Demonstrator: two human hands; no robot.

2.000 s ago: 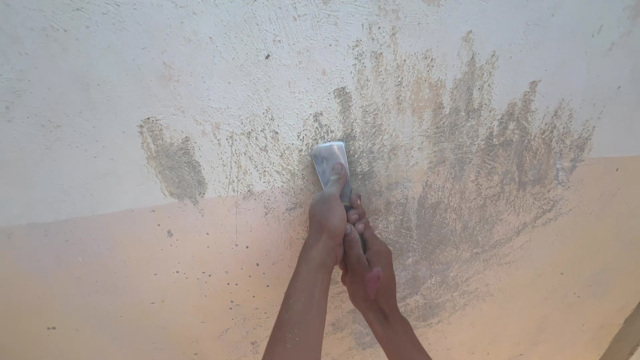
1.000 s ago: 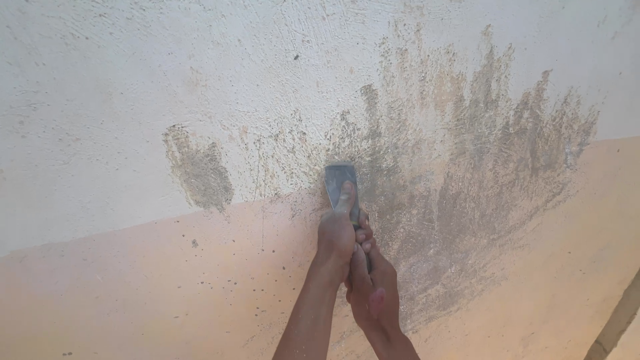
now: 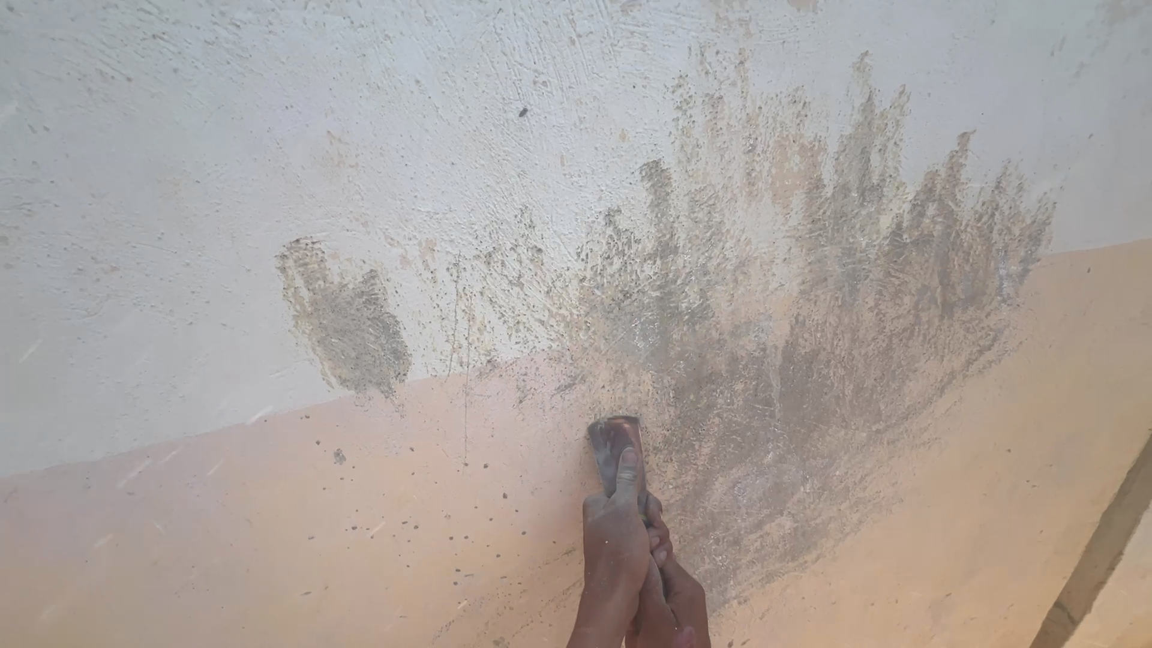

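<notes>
Both my hands grip a scraper (image 3: pixel 607 443) with a flat metal blade, low in the middle of the view. My left hand (image 3: pixel 617 531) is the upper one, its thumb lying along the blade. Below it and to the right, my right hand (image 3: pixel 675 589) is wrapped round the handle, which the fingers mostly hide. The blade's end is at the painted wall (image 3: pixel 504 432), at the left edge of a large scraped grey-brown patch (image 3: pixel 747 378); whether it touches cannot be told.
The wall is white above and orange below, with a slanting line between. A smaller scraped patch (image 3: pixel 351 324) lies to the left. Dark specks dot the orange paint. At the lower right a dark diagonal strip (image 3: pixel 1093 558) crosses the view.
Both hands and the scraper have moved down the wall, from the white paint near the colour line to the orange part below it. The grip looks the same.
</notes>
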